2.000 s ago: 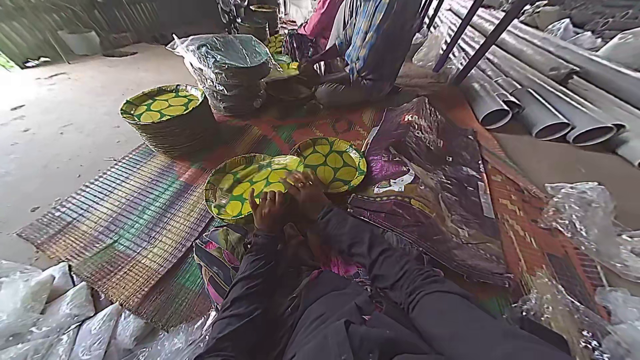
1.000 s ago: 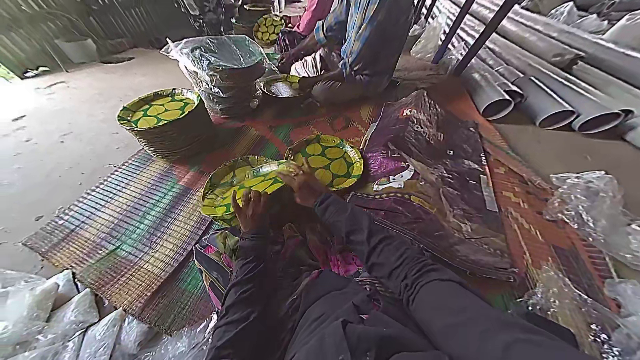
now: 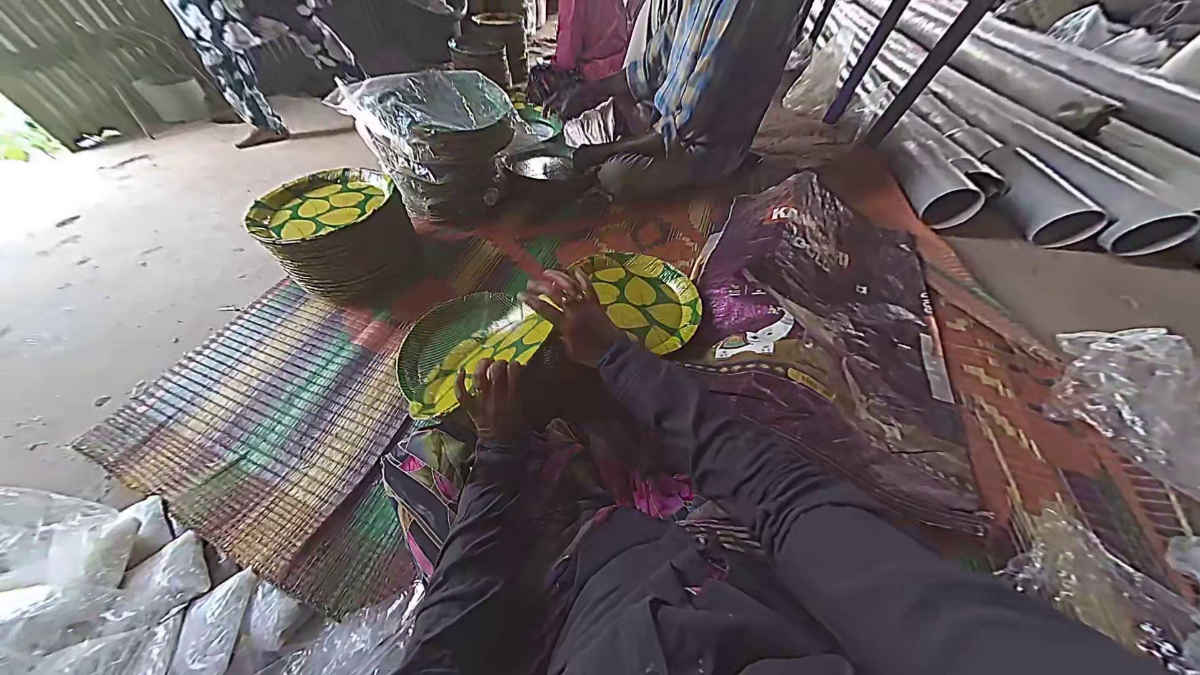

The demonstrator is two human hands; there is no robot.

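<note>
Over my lap is a round tray (image 3: 441, 361) with a yellow and green pattern, its far left part looking grey-green and shiny. My left hand (image 3: 495, 398) grips the near rim of this tray. At its right edge, my right hand (image 3: 572, 309) has its fingers bent over the patterned surface; whether it holds a thin film or the edge itself is unclear. Just right of that hand lies a second patterned round tray (image 3: 647, 305), partly behind my wrist. A tall stack of the same trays (image 3: 323, 230) stands farther off to the left on the woven mat.
A plastic-wrapped stack (image 3: 431, 131) stands behind the tray stack. Beyond it a person (image 3: 684, 103) sits by a metal dish (image 3: 546, 169); another person's legs (image 3: 234, 66) show at back left. A purple printed sack (image 3: 834, 347), grey pipes (image 3: 1041, 187) and clear plastic packets (image 3: 178, 572) surround the mat (image 3: 253, 422).
My left hand has stayed at the near rim while my right hand has shifted a little over the tray. A person's legs have come into view at back left.
</note>
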